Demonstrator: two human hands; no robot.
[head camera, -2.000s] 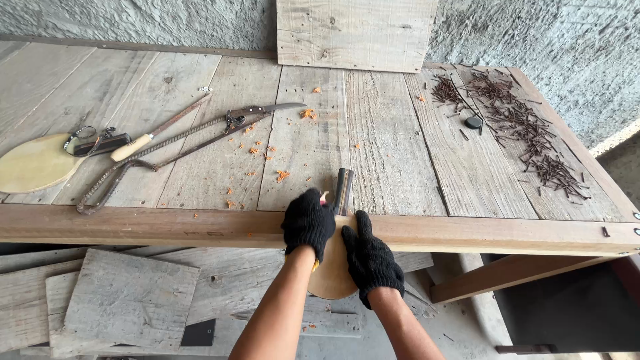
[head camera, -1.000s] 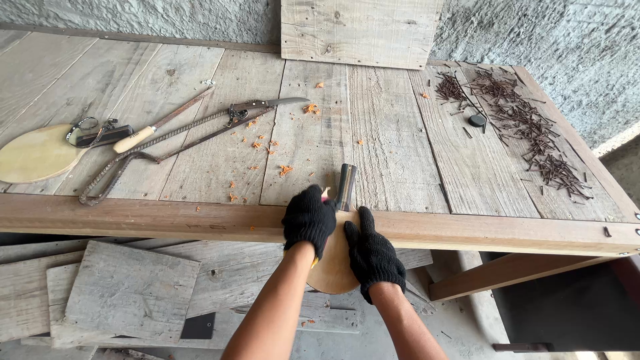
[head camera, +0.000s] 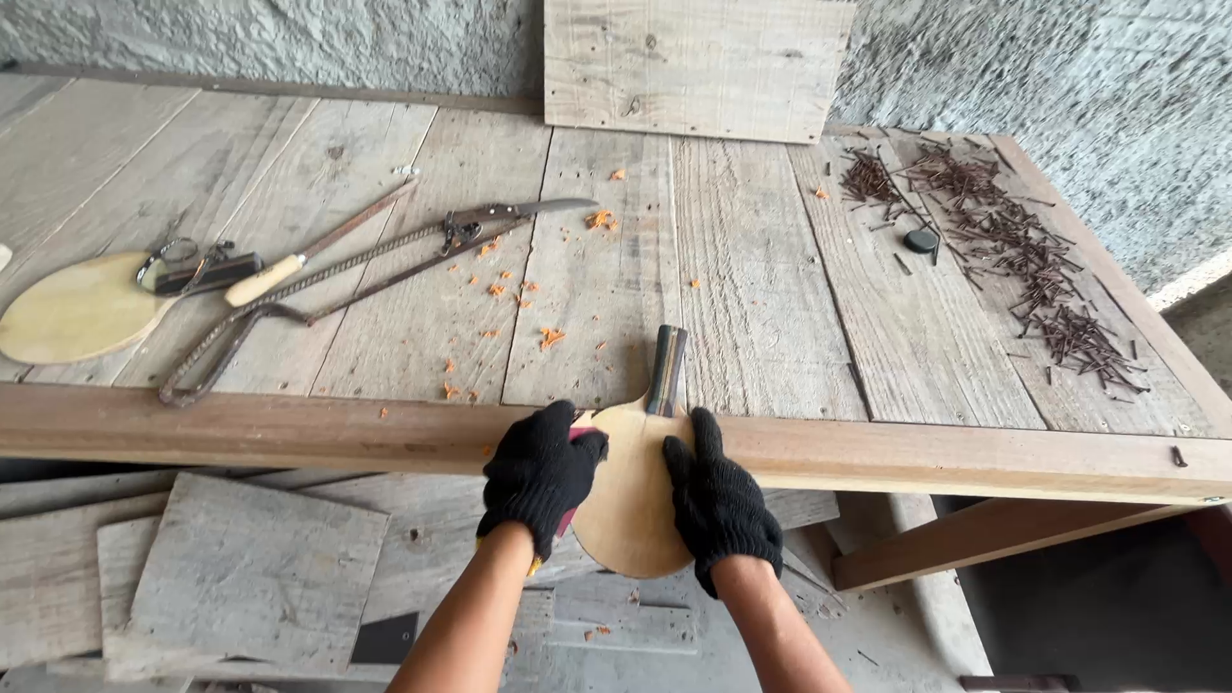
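Observation:
A bare wooden table tennis paddle blade (head camera: 635, 491) lies at the table's front edge, its striped handle (head camera: 666, 371) pointing away over the planks and its round face towards me. My left hand (head camera: 544, 476), in a black knit glove, is closed around a dark red item (head camera: 568, 520) at the blade's left edge; most of that item is hidden by the fingers, so its kind is unclear. My right hand (head camera: 722, 500), gloved the same way, grips the blade's right edge with fingers lying on its face.
A second paddle blade (head camera: 82, 308), a wooden-handled tool (head camera: 265, 279) and a metal frame-like tool (head camera: 236, 337) lie left. Orange shavings (head camera: 551, 337) dot the planks. Rusty nails (head camera: 1030, 250) and a round black object (head camera: 920, 241) lie right. A board (head camera: 693, 67) leans on the wall.

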